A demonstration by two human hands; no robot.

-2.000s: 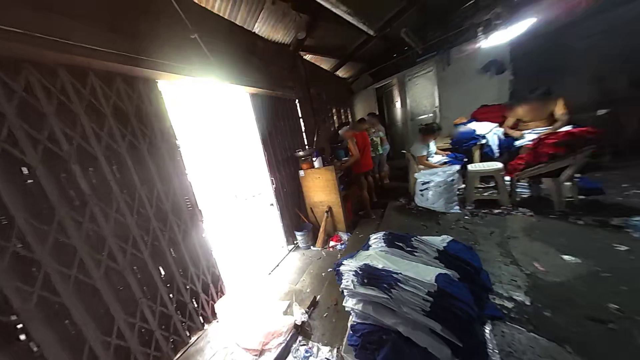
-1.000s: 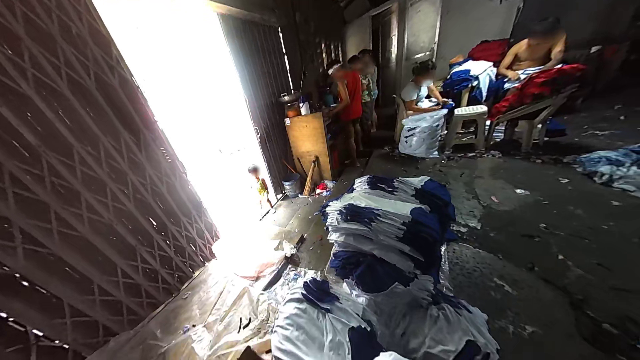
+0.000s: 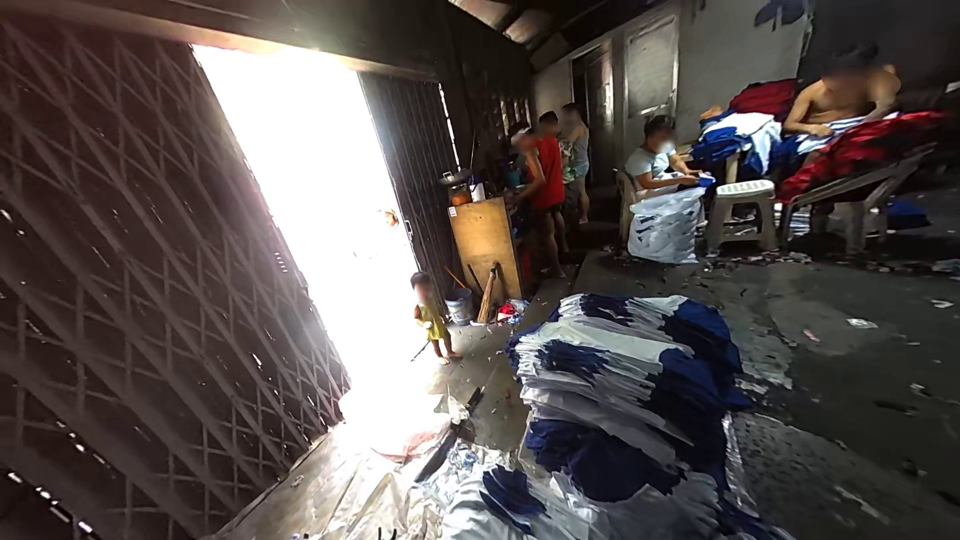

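Neither of my hands shows in the head view. A tall stack of white and navy-blue fabric pieces (image 3: 622, 367) stands on the floor in front of me, its layers slumped and uneven. More white and navy cloth (image 3: 517, 502) lies at its near side, cut off by the bottom edge. Crumpled clear plastic sheeting (image 3: 352, 480) spreads to the left of the cloth. What my hands hold or touch cannot be seen.
A folding metal gate (image 3: 150, 285) lines the left, beside a bright doorway. A small person (image 3: 431, 319) stands near a bucket (image 3: 459, 306) and broom (image 3: 488, 294). Beyond are a wooden cabinet (image 3: 486, 244), several people, a plastic stool (image 3: 742, 214) and a white sack (image 3: 666, 225).
The small person, absent from the oldest frame, stands inside the doorway, farther in than one second ago. The view has shifted, and the near cloth shows less than one second ago.
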